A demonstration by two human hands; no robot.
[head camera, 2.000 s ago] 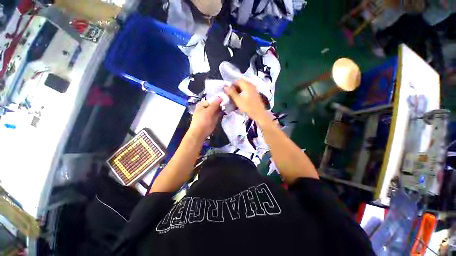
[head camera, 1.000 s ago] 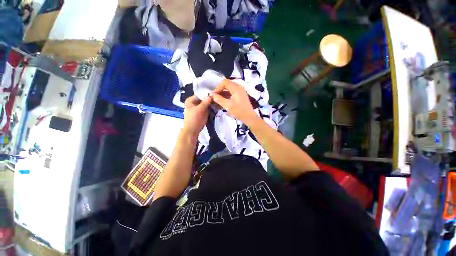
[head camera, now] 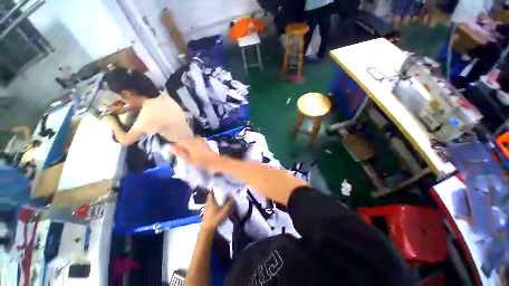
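Black-and-white garment pieces (head camera: 254, 148) lie heaped low in front of me, partly over the blue plastic crate (head camera: 148, 195). My left hand (head camera: 216, 212) is at the near side of the heap, fingers spread against white cloth; whether it grips the cloth is unclear. My right hand (head camera: 192, 153) is stretched forward and left across the heap, above the crate's far side. It is blurred, and I cannot tell whether it holds cloth.
A person (head camera: 162, 114) sits at a white table (head camera: 92, 151) at the left, close beyond my right hand. A round wooden stool (head camera: 313, 104) stands right of the heap. A red plastic stool (head camera: 410, 229) is at the right, near a sewing machine table (head camera: 379, 78).
My hands have moved apart; the right reached forward and left, and the left lowered with fingers spread. The white piece pinched between them is no longer held up. The view has tilted up, showing the seated person.
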